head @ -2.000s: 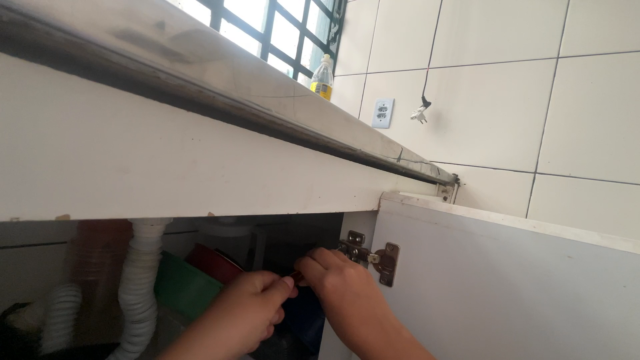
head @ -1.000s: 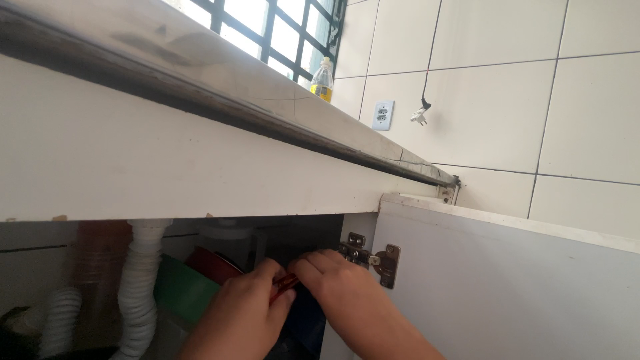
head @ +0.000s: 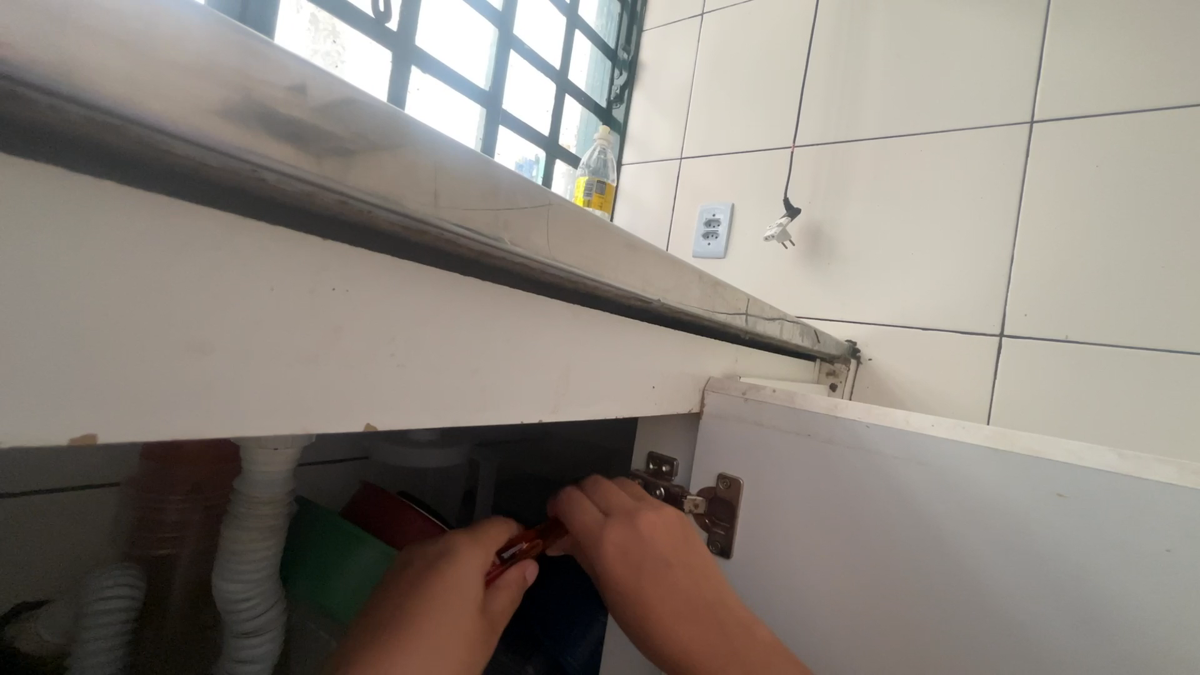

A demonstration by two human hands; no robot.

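Observation:
Between my two hands, just inside the open cabinet, is a small red tool, mostly covered by fingers; its kind cannot be told. My left hand grips its near end between thumb and fingers. The fingers of my right hand are curled at its far end, close to the metal cabinet hinge. That hinge joins the cabinet's side panel to the white cabinet door, which stands open on the right. What the right fingertips touch is hidden.
A corrugated white drain pipe, a green plastic container and a dark red container are inside the cabinet. Above runs the countertop edge. A bottle stands by the barred window. A plug hangs near a wall outlet.
The red tool shows more between my hands than two seconds ago. My left hand has shifted slightly, while my right hand stays beside the hinge.

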